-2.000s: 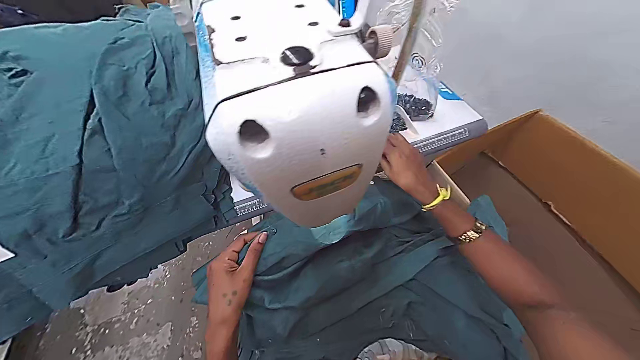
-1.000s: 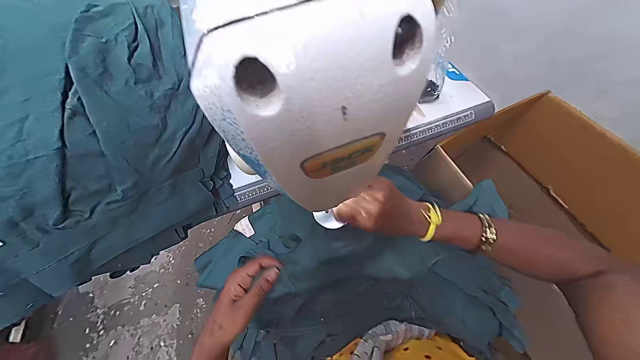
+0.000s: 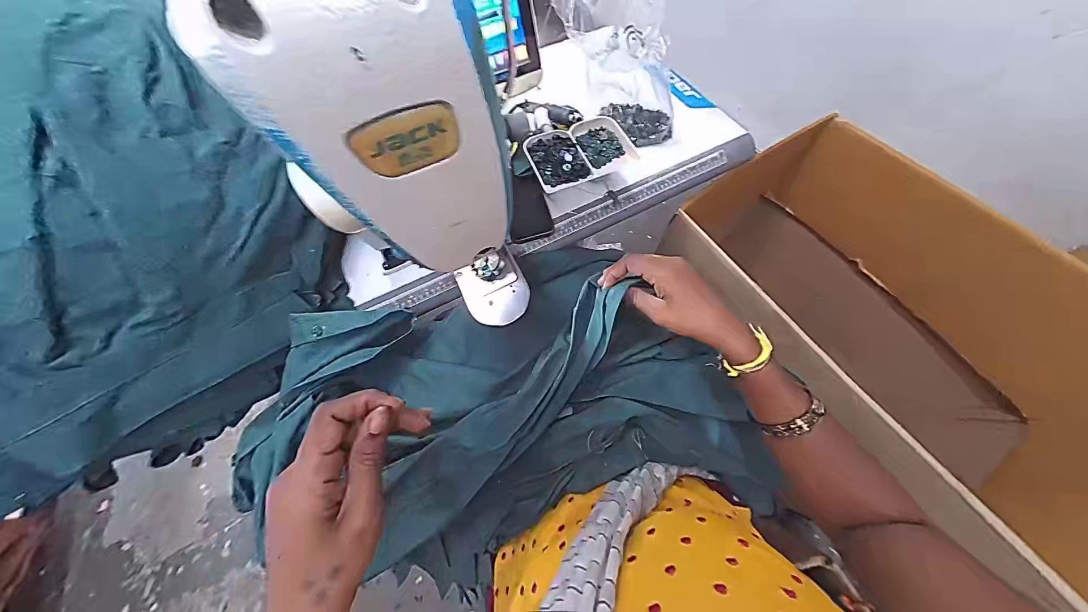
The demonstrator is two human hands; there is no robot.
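A dark green cloth garment (image 3: pixel 476 382) lies over my lap and below the head of a white Jack sewing machine (image 3: pixel 408 170). My right hand (image 3: pixel 671 297) pinches a folded edge of this garment, to the right of the machine's white lower arm plate (image 3: pixel 495 297). My left hand (image 3: pixel 340 476) is raised over the garment's left part with fingers parted and nothing visible between them. One button shows on a garment flap between my left hand and the machine.
More green garments (image 3: pixel 170 212) are heaped at the left. Behind the machine, small trays of dark buttons (image 3: pixel 561 161) and a plastic bag of buttons (image 3: pixel 637 119) stand on the white table (image 3: pixel 714 127). A large cardboard box (image 3: pixel 892 340) is at the right.
My right hand has moved right, away from the machine's underside, with cloth in its fingers. The view has shifted, and the button trays and lower arm plate show more fully.
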